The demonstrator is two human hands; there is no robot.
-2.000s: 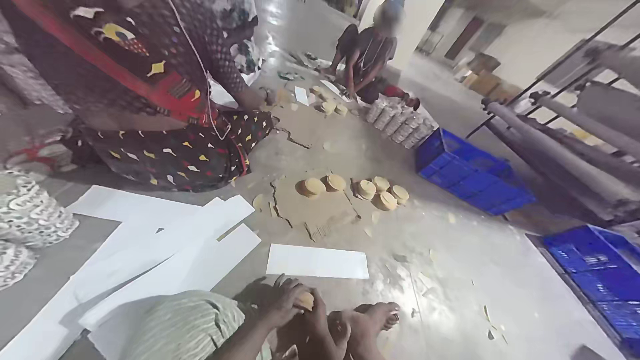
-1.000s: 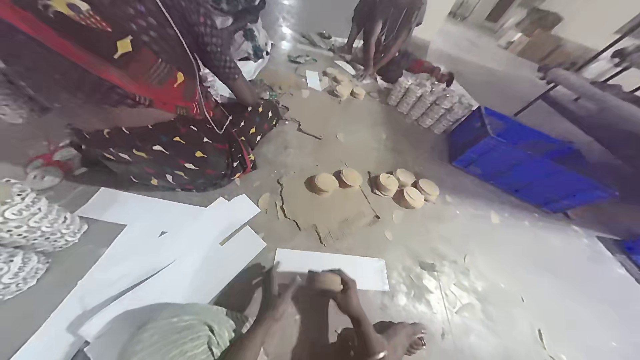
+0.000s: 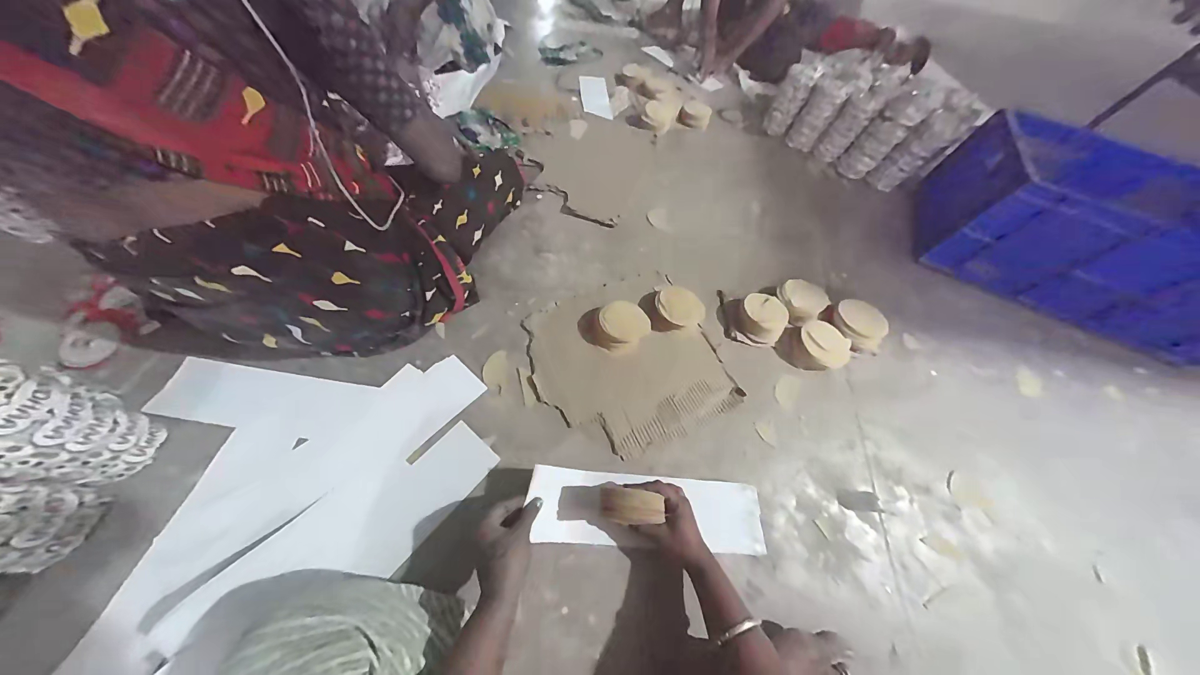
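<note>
My right hand (image 3: 673, 525) grips a short stack of round tan discs (image 3: 634, 505) on its side, over a white paper strip (image 3: 731, 516) on the floor. At the strip's left end is my left hand (image 3: 506, 544), its thumb and fingers at the edge; whether it pinches the paper is unclear. Beyond the strip lies a torn piece of corrugated cardboard (image 3: 619, 394) bearing two disc stacks (image 3: 623, 324). Several more stacks (image 3: 825, 343) stand to the right of these.
Large white paper sheets (image 3: 309, 469) overlap at the left. A seated person in patterned cloth (image 3: 309, 272) is at the upper left, another person (image 3: 731, 37) at the far top. Wrapped rolls (image 3: 872, 112) and a blue plastic crate (image 3: 1069, 225) stand at the right; patterned ring stacks (image 3: 66, 441) at the left.
Two seconds ago both hands were together around a tan piece near my lap. Now the hands are apart, with the stack in my right hand over the strip. The view has shifted.
</note>
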